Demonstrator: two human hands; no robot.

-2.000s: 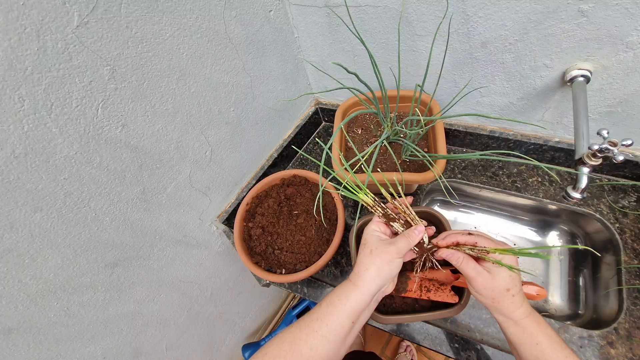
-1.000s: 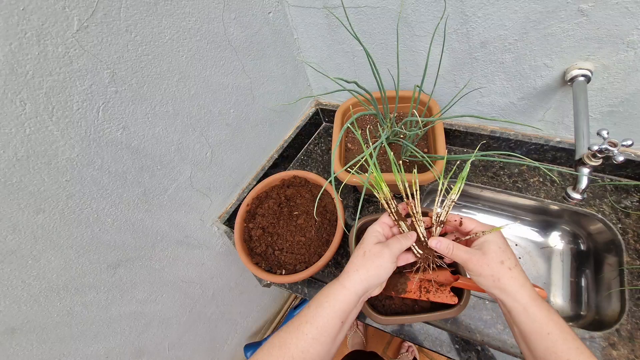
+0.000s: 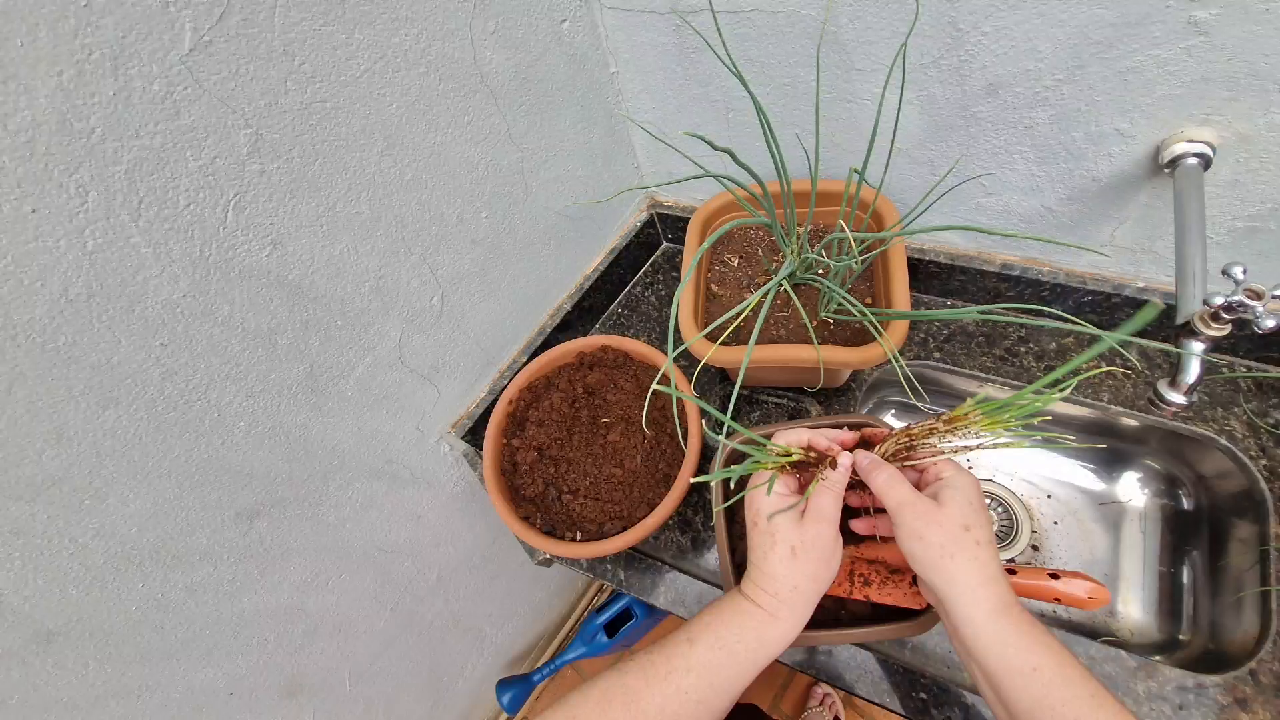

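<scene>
My left hand [image 3: 795, 515] grips a small clump of green-leaved seedlings [image 3: 765, 457], leaves pointing left. A larger bundle of the same plants [image 3: 975, 425] is in my right hand [image 3: 925, 510], its leaves toward the upper right. Both hands meet at the soil-covered roots, over a brown pot [image 3: 725, 530] holding soil. An orange trowel [image 3: 1060, 587] lies across that pot, its blade on the soil and its handle over the sink. To the left is a round terracotta-coloured pot [image 3: 498, 480] filled with soil. Behind stands a squarish pot [image 3: 800, 357] with a long-leaved green plant [image 3: 795, 265].
A stainless steel sink [image 3: 1130, 530] is set in the dark granite counter [image 3: 650, 300] at right, below a wall tap [image 3: 1190, 250]. Grey walls [image 3: 300, 300] border the left and back. A blue watering can [image 3: 600, 635] is on the floor below.
A second ago the plants stood upright, fanned between my hands; now they are in two parts pointing left and right. The pots and trowel are where they were.
</scene>
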